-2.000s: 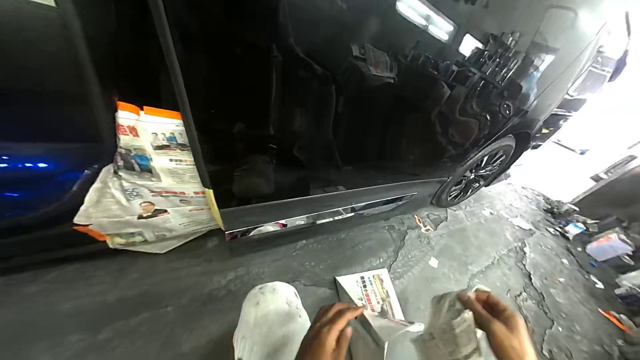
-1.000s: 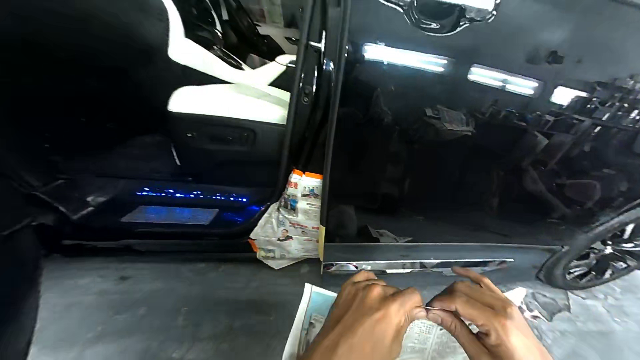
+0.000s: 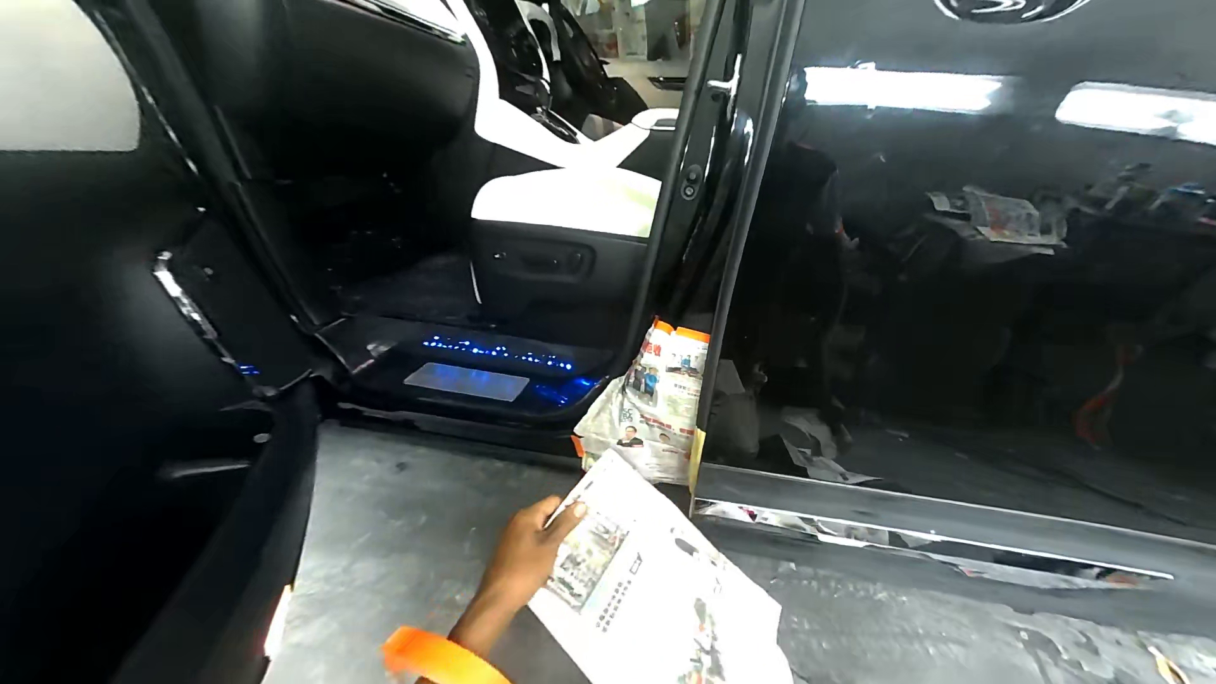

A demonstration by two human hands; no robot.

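My left hand (image 3: 532,551) is closed on the upper left edge of a folded newspaper sheet (image 3: 665,589), thumb on top of the paper. A roll of orange masking tape (image 3: 442,655) hangs around that wrist. The sheet's top corner reaches the lower edge of newspaper masking (image 3: 655,408), which is fixed with orange tape at the rear edge of a black car door (image 3: 902,332). My right hand does not show.
The car's doorway stands open at the left, with a blue-lit sill (image 3: 465,380) and a white seat (image 3: 570,199). Another open door panel (image 3: 104,332) is at far left. Chrome trim (image 3: 931,541) runs along the closed door's bottom, above the grey floor (image 3: 408,532).
The view has swung left toward the doorway. Both hands were together at the paper one second ago; now only my left hand shows, holding the sheet near the masked door edge.
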